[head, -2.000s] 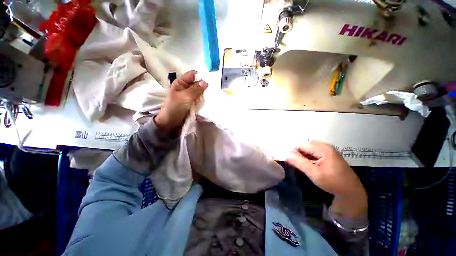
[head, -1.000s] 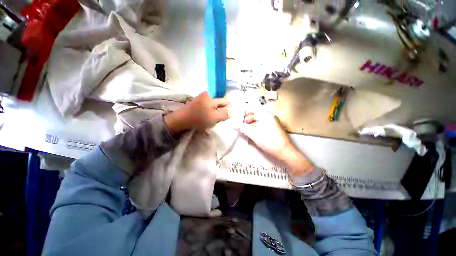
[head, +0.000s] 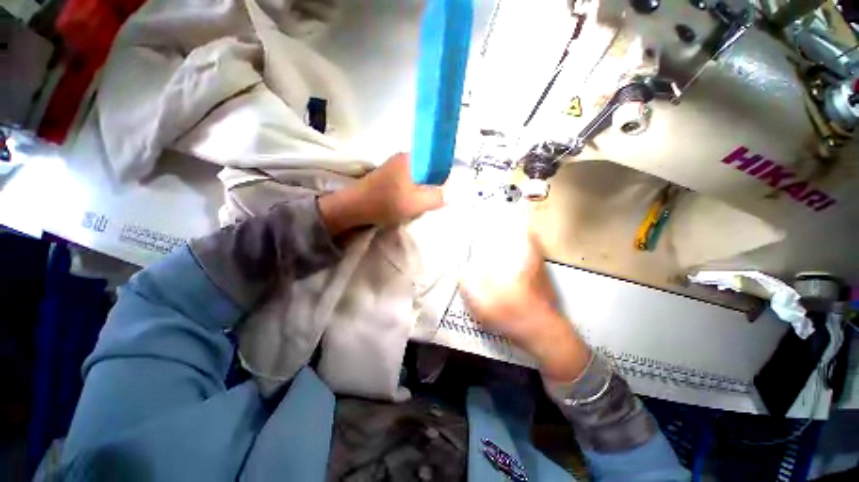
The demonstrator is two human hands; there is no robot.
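Observation:
The beige garment piece (head: 367,320) lies in a heap on the table left of the needle and hangs over the front edge into the lap. My left hand (head: 381,198) is on the cloth just left of the needle, its fingertips partly behind the blue sewing lamp (head: 441,94). My right hand (head: 509,282) lies on the cloth in front of the needle; glare washes out its fingers, so its grip cannot be told. The presser foot area (head: 509,179) is overexposed. A small black tag (head: 317,115) lies on the beige cloth.
The sewing machine (head: 716,141) with HIKARI lettering stands at the right. Yellow-green thread snips (head: 652,224) lie on the machine bed (head: 589,221). A white cloth scrap (head: 768,294) is at the right. A red bundle (head: 85,47) is at the upper left. A printed ruler (head: 650,370) runs along the front edge.
Both hands have come together at the needle; my right hand has come in from the right front. The cloth near my left hand has moved toward the needle. The camera view has shifted and tilted.

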